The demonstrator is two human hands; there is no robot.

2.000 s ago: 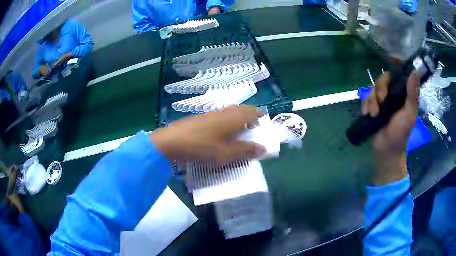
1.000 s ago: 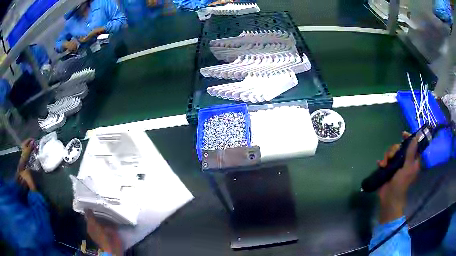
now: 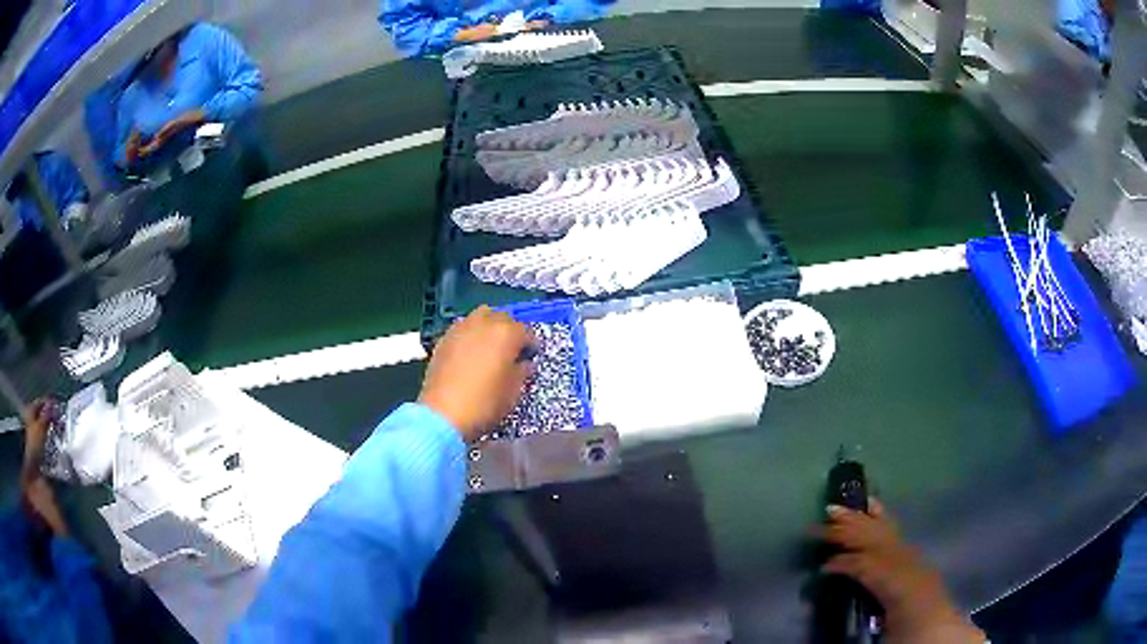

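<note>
My left hand (image 3: 478, 375) is at the left side of the small blue bin (image 3: 582, 377) of silvery pieces, fingertips over the pieces; whether they pinch one I cannot tell. My right hand (image 3: 884, 566) holds the black electric screwdriver (image 3: 848, 487) at the lower right, its bit pointing away from me. The fixture's grey metal block (image 3: 543, 460) and black plate (image 3: 629, 522) bear no housing. White housings (image 3: 189, 472), ribbed inside showing, rest on the white paper sheet (image 3: 302, 453) at the left.
A white block (image 3: 679, 367) and a round dish (image 3: 790, 342) of dark hardware stand right of the bin. Behind is a dark green crate (image 3: 755, 258) of stacked arms (image 3: 591, 252). A blue tray (image 3: 1069, 384) with thin white sticks lies right. Workers in blue sit beyond and at left.
The housing came off the fixture to the paper at left. My left hand has since moved from there to the blue bin. My right hand has lowered the screwdriver and moved it leftward.
</note>
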